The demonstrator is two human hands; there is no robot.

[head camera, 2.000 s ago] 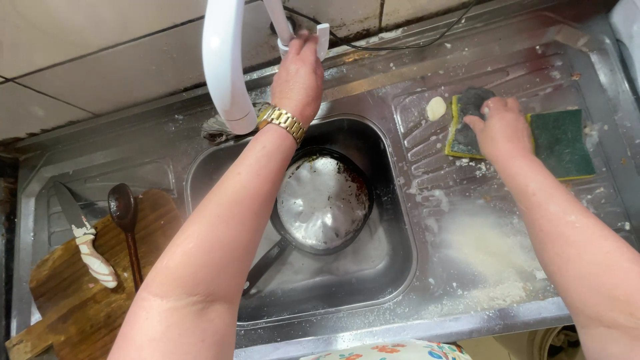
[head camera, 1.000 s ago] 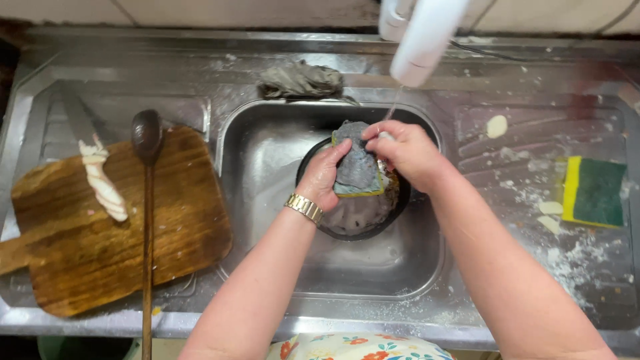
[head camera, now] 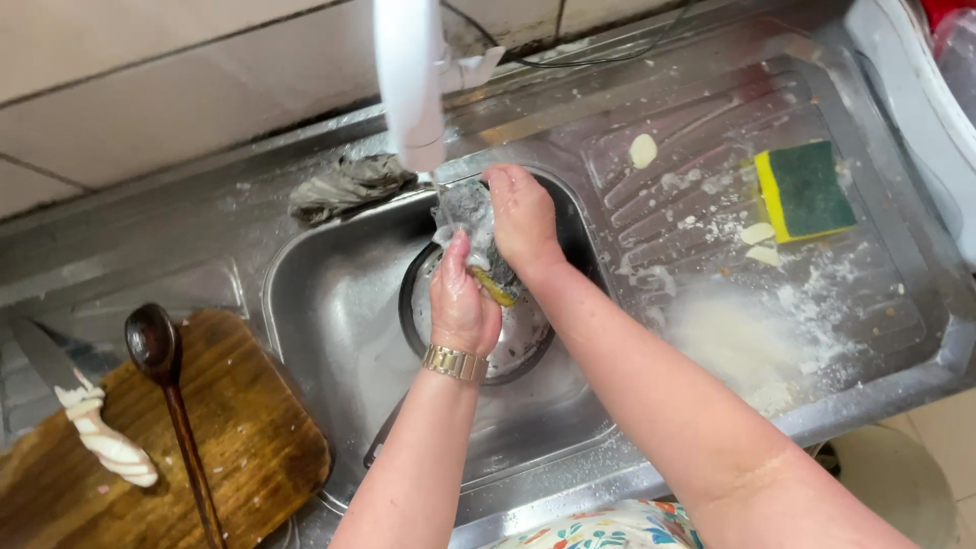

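Note:
My left hand (head camera: 463, 305), with a gold-coloured watch at its wrist, grips a wet, foamy grey scouring pad (head camera: 465, 207) that has a yellow sponge edge (head camera: 492, 286) below it. My right hand (head camera: 522, 213) presses on the pad's right side. A thin stream of water falls on the pad from the white faucet (head camera: 415, 114). Under both hands a frying pan (head camera: 522, 343) lies in the steel sink basin (head camera: 328, 290), its handle pointing to the lower left and partly hidden by my left forearm.
A crumpled grey cloth (head camera: 351, 187) lies behind the basin. At left, a wooden cutting board (head camera: 252, 412) bears a dark wooden spoon (head camera: 179, 412) and a knife (head camera: 99, 435). On the right drainboard are a green and yellow sponge (head camera: 812, 191), pale slivers (head camera: 643, 151) and white powder (head camera: 732, 335).
Two seconds ago my left hand was at the faucet and my right hand on the pad on the drainboard. The pad has since come over the basin, between both hands, and water runs.

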